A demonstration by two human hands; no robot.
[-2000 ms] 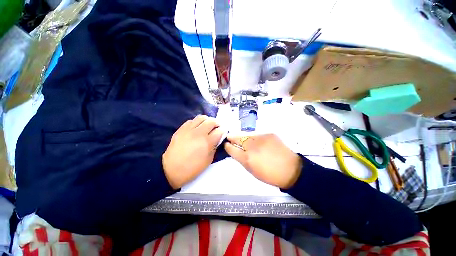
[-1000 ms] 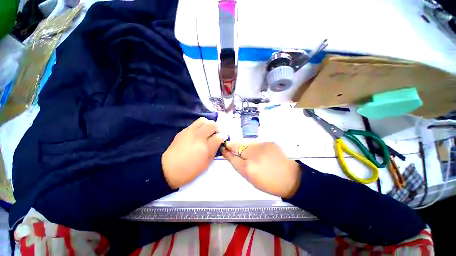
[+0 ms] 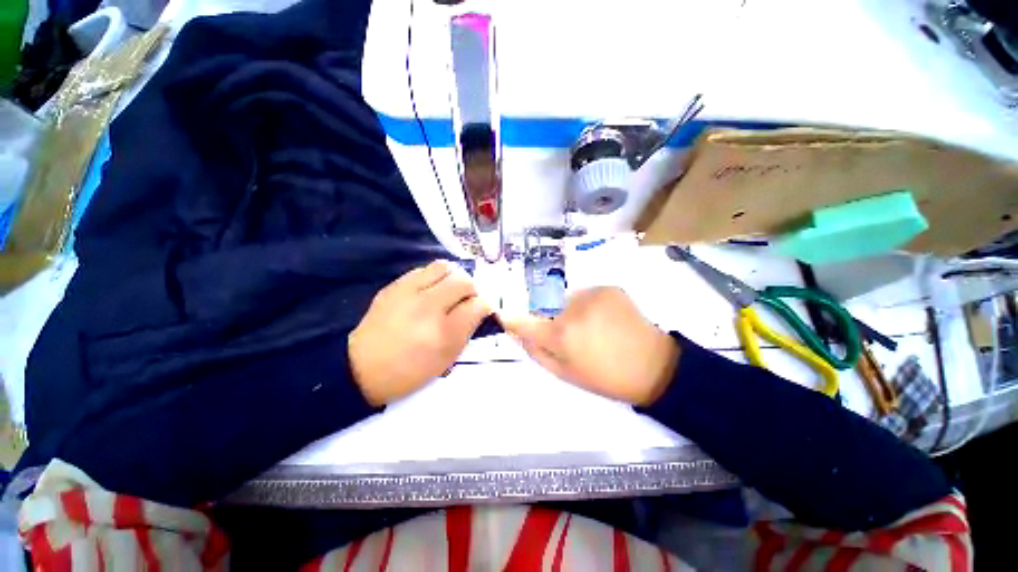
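Observation:
A navy garment panel (image 3: 268, 179) lies in folds left of the needle of the white sewing machine (image 3: 826, 67). Its edge runs to the presser foot (image 3: 491, 248). My left hand (image 3: 415, 333) presses on the garment edge just in front of the foot. My right hand (image 3: 603, 344) meets it there, its fingertips pinching a small dark bit of the cloth. The fingertips of both hands almost touch and hide most of the edge they hold. A grey-blue attachment (image 3: 546, 285) sits right of the needle.
Scissors with green and yellow handles (image 3: 742, 296) lie right of my right hand. A brown cardboard piece (image 3: 781, 184) carries a mint-green block (image 3: 865, 227). Thin orange-brown tools (image 3: 879, 380) and a checked scrap (image 3: 915, 397) lie at the right. A ruler tape (image 3: 480, 483) runs along the front edge.
The view has shifted slightly, moving the machine a little left in the picture. Both hands stay together in front of the foot; the right fingers have closed in nearer the attachment.

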